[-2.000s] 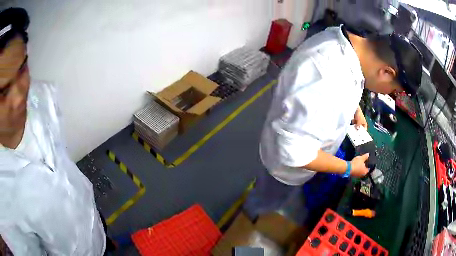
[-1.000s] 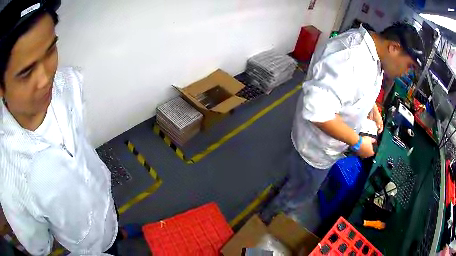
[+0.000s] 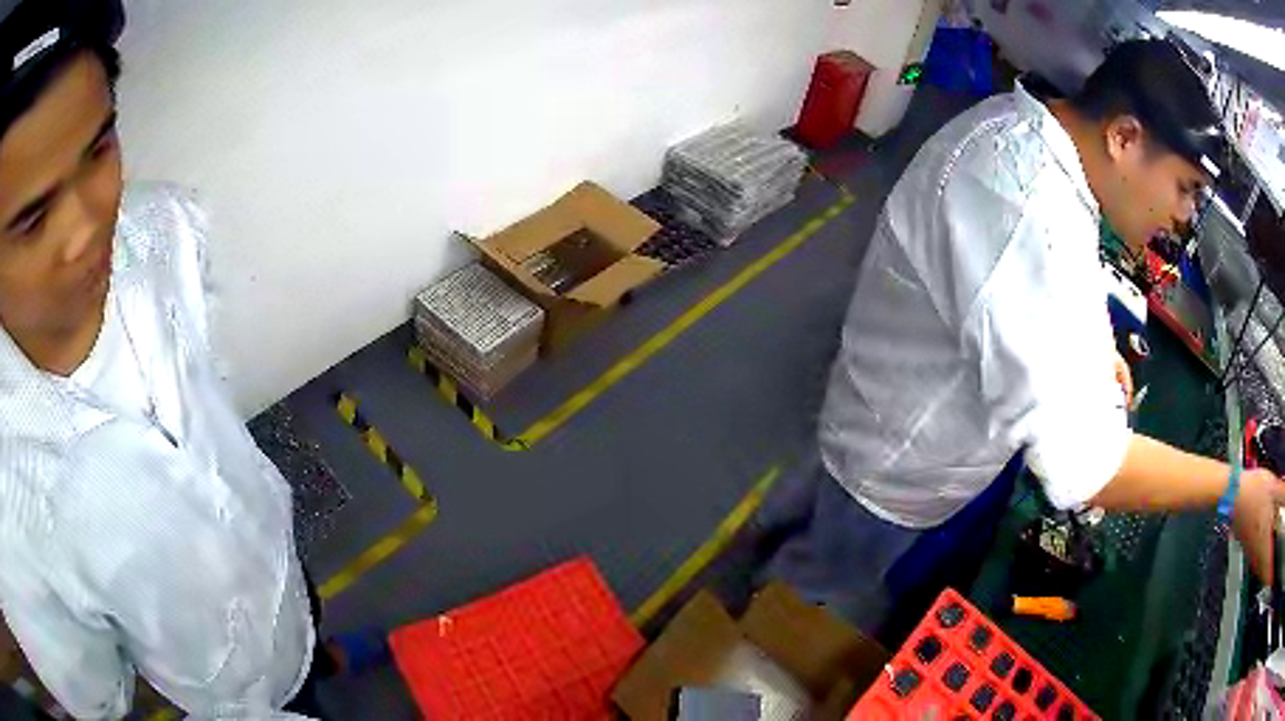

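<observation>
Neither of my hands is in the picture. A red pocket tray [image 3: 972,669] lies nearest in front at the bottom right, with dark pieces in its pockets, cut off by the lower edge. An open brown shipping carton [image 3: 817,641] stands just left of it with pale plastic inside. A small grey block-like thing [image 3: 717,704] shows at the bottom edge in front of the carton; I cannot tell what it is. A red crate or empty tray [image 3: 519,648] lies further left. An orange-handled tool [image 3: 1043,609] lies on the green bench beyond the pocket tray.
A coworker [image 3: 972,310] stands at the green-matted bench [image 3: 1163,563], one arm stretched right. Another person [image 3: 141,465] stands close at the left. By the wall are an open carton [image 3: 564,254], stacked trays [image 3: 479,324], a wrapped stack [image 3: 733,176] and a red box [image 3: 834,99].
The coworker's arm has moved from in front of the body out to the right across the bench. The white and dark pieces held earlier no longer show. The view has shifted slightly.
</observation>
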